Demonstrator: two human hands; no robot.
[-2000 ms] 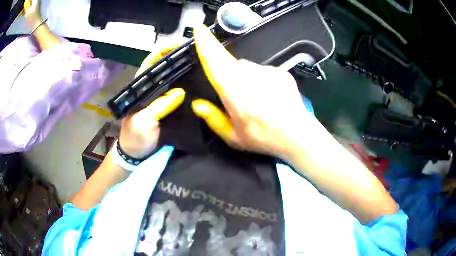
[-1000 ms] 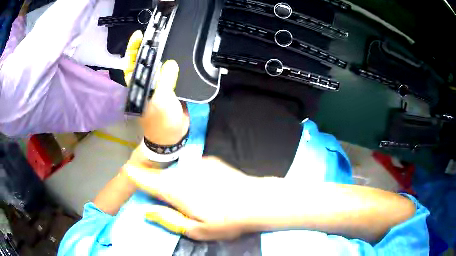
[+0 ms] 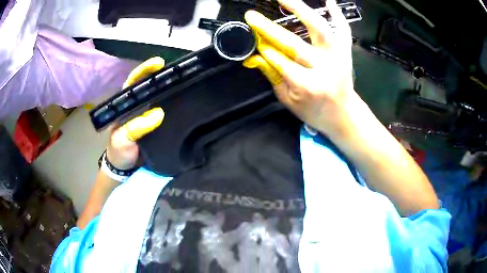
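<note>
A black panel assembly (image 3: 213, 96) is held in front of my chest, tilted, with its slotted strip (image 3: 155, 82) running from lower left up to the right. A silver ring with a dark centre (image 3: 235, 40) stands on the strip. My left hand (image 3: 131, 122), with yellow finger cots, grips the strip's left end between thumb and fingers. My right hand (image 3: 309, 69) has its yellow-capped fingers at the strip beside the ring, partly hiding its right part. Whether it grips or only touches the panel is hard to tell.
Further black panels (image 3: 403, 64) lie on the dark green bench at the right. Another dark panel (image 3: 147, 10) lies on a white sheet (image 3: 85, 24) at the top left. A person's pink sleeve (image 3: 69, 74) is at the left. A red bin (image 3: 28, 133) is below it.
The panel has swung from upright at the left to a slant before my chest, its recess edge now towards me. My right hand has risen from my waist to the strip.
</note>
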